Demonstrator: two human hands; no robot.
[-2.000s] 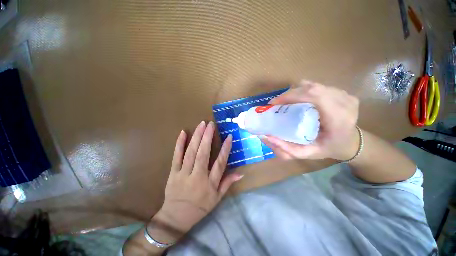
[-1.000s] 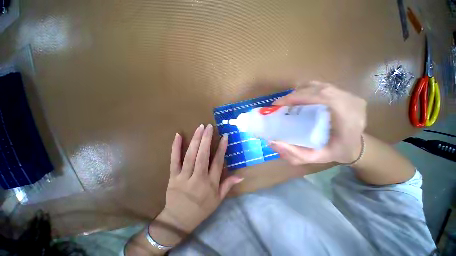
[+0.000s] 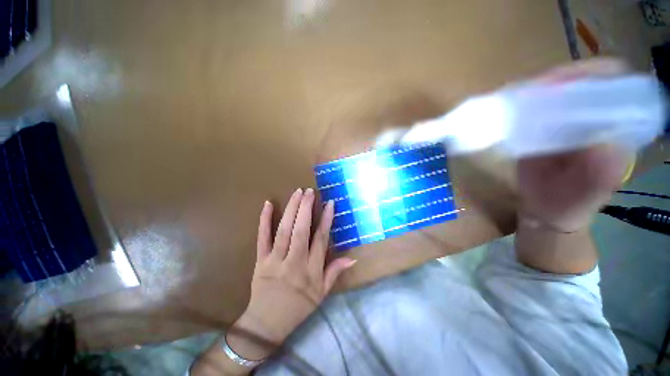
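A blue solar cell string (image 3: 422,183) with broken white lines lies on the brown bench top, with a bright glare on its left half. My left hand (image 3: 290,246) lies flat with fingers spread, its fingertips at the string's left edge, holding nothing. My right hand (image 3: 573,176) is blurred and holds the white flux bottle (image 3: 588,114) raised above the bench, to the right of and above the string. The bottle's nozzle points left, over the string's top edge.
A dark navy stack of strings (image 3: 44,202) lies on a clear sheet at the left, and another (image 3: 16,26) at the top left. A slim grey strip (image 3: 568,29) and an orange-brown piece (image 3: 587,35) lie top right. A black soldering iron handle (image 3: 646,217) is at the right.
My right hand has lifted the bottle up and right, off the string, uncovering the string's right part. It now hides the scissors and ribbon heap. My left hand has barely moved. The view has shifted slightly.
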